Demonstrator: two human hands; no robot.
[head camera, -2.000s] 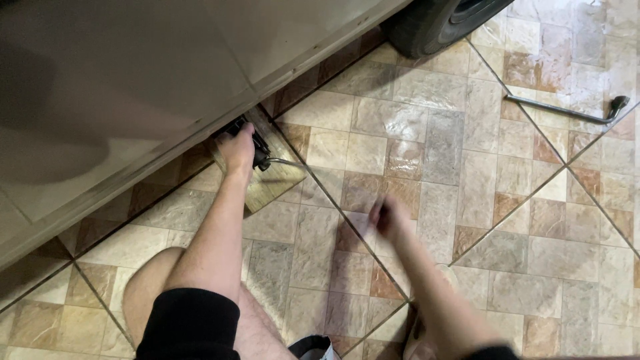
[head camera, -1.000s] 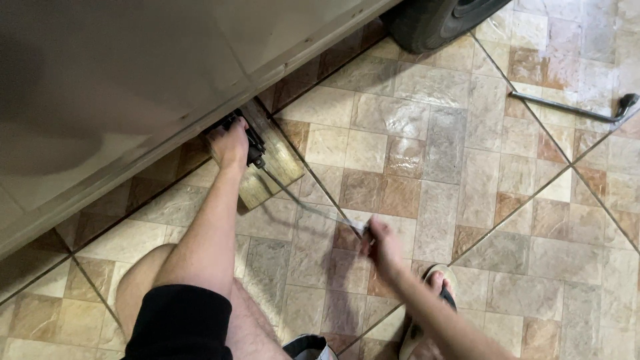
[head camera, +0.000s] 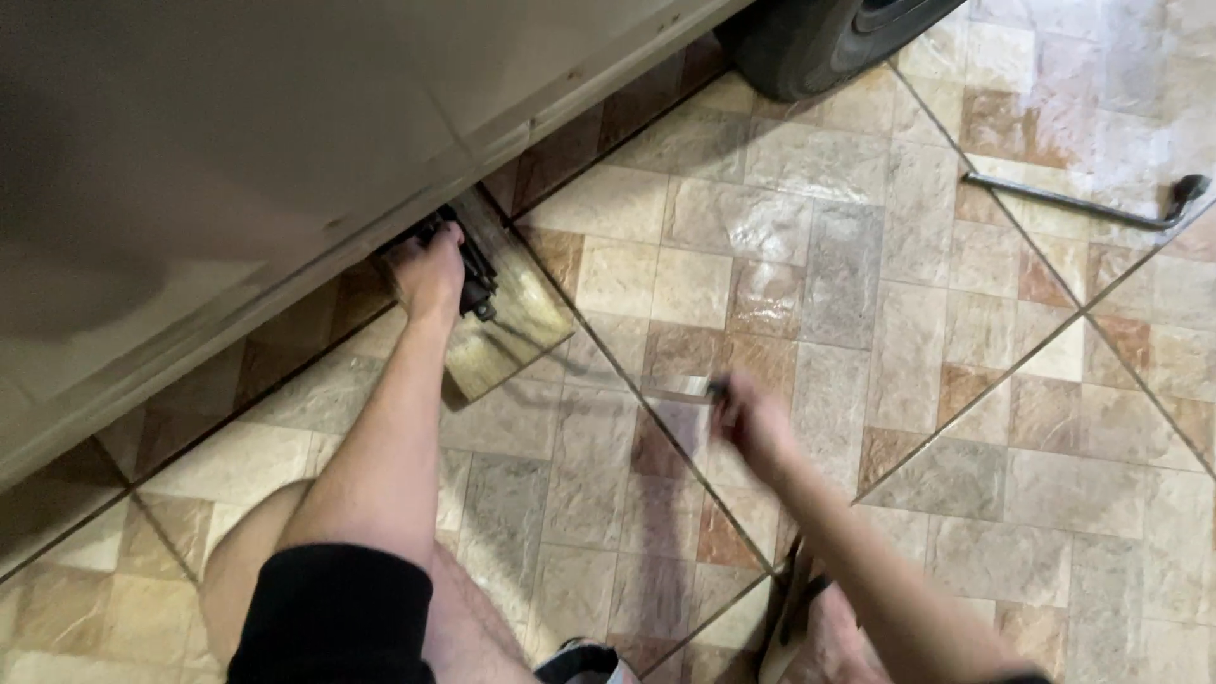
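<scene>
My left hand (head camera: 430, 271) grips a black jack (head camera: 478, 285) beneath the sill of a car (head camera: 237, 123). The jack stands on a wooden board (head camera: 513, 332), partly hidden by the car and my hand. Blurred by motion, my right hand (head camera: 750, 418) is closed on the dark end of a thin metal crank rod (head camera: 608, 378), which runs left to the end of the jack. The rod's middle is too blurred to trace exactly.
A lug wrench (head camera: 1073, 201) lies on the tiled floor (head camera: 997, 494) at the right. A car tyre (head camera: 817, 47) stands at the top. My sandaled foot (head camera: 822, 627) is near the bottom edge, and my bent knee (head camera: 256, 541) is by my left arm.
My right hand has shifted about at the rod's outer end, and the rod's angle has changed. My left hand has stayed at the jack.
</scene>
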